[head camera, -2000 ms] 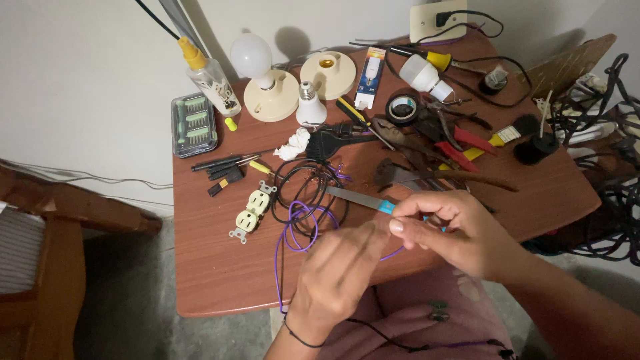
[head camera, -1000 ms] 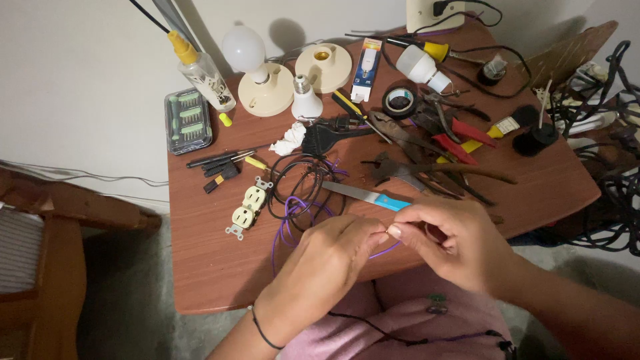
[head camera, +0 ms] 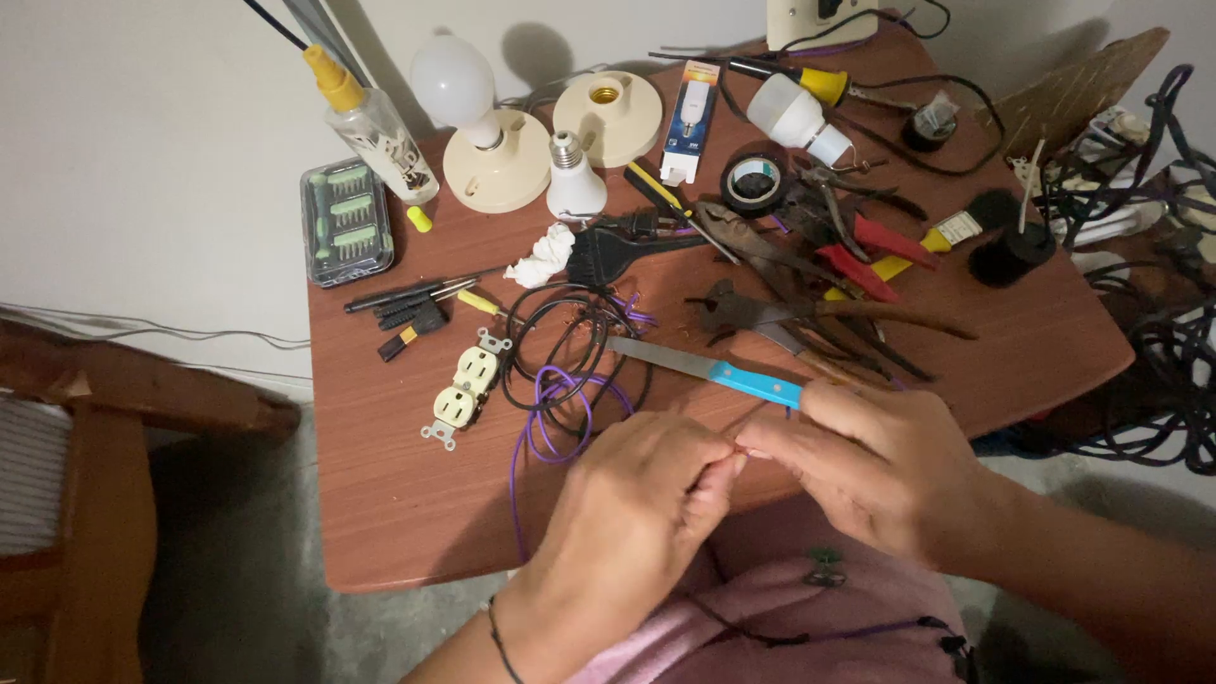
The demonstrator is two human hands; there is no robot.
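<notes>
My right hand [head camera: 874, 456] has a knife with a blue handle [head camera: 757, 383] tucked in its fingers, the blade pointing left over the table. Its thumb and a fingertip meet the fingertips of my left hand [head camera: 636, 503], which pinch a thin wire end, mostly hidden. A purple wire [head camera: 514, 475] loops on the table and runs down behind my left hand. Beyond the hands lie a coiled black cable [head camera: 513, 375] and a cream duplex outlet [head camera: 465, 388] with metal mounting ears. A black and purple cable [head camera: 855, 632] lies across my lap.
Several pliers [head camera: 750, 318] with worn or red handles, a roll of black tape [head camera: 753, 183] and a soldering iron [head camera: 822, 85] crowd the table's right. Lamp holders [head camera: 499, 176], bulbs [head camera: 576, 185], a spray bottle [head camera: 380, 133] and a bit case [head camera: 348, 223] stand behind. Screwdrivers [head camera: 399, 293] lie left.
Since two seconds ago, my left hand has turned, and its fingertips have come against those of my right hand below the knife handle. The knife stays in my right hand.
</notes>
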